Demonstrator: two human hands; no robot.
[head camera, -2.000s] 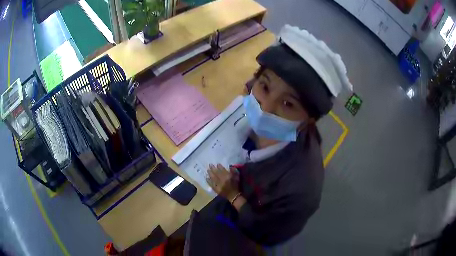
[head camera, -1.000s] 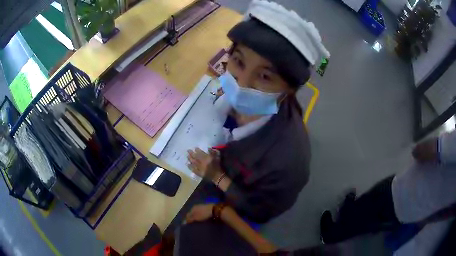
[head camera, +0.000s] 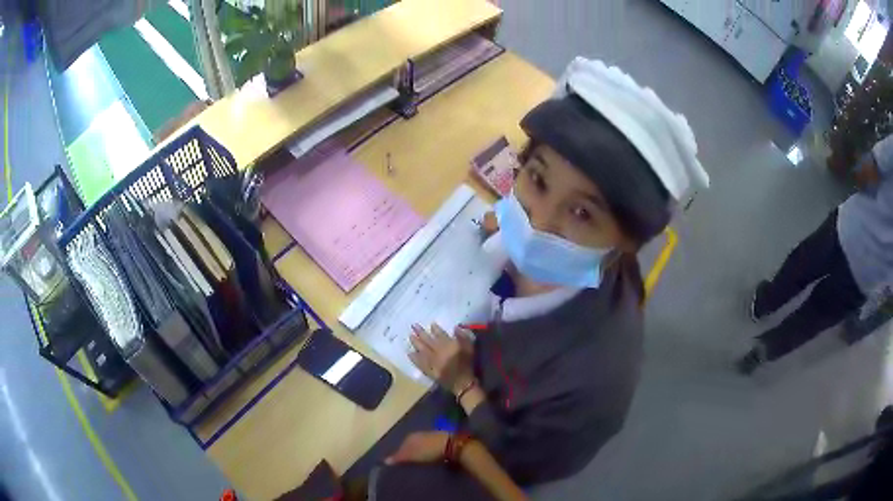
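My right hand (head camera: 421, 448), with a red-brown bracelet at the wrist, is at the bottom centre, beside dark grey cloth near the desk's front edge. Its fingers point left; whether they hold anything is unclear. My left hand is not in view. On the light wood desk (head camera: 259, 431) lie white record sheets (head camera: 426, 289), a black smartphone (head camera: 345, 368) with a bright patch, a pink form (head camera: 343, 215) and a pink-red calculator (head camera: 497, 163). A seated person in a white cap and mask rests one hand (head camera: 441, 354) on the sheets; the other is at their upper part.
A dark blue file basket (head camera: 250, 362) with upright folders stands on the desk's left. A potted plant (head camera: 279, 54) is on the raised shelf. A black cart (head camera: 78, 338) stands beyond the basket. Another person's legs (head camera: 803, 284) show at right, below a blue crate (head camera: 789, 93).
Since one second ago the view has shifted, so the desk appears further right and lower. My right hand, absent two seconds ago, stays near the desk edge. The other person at right appears further away.
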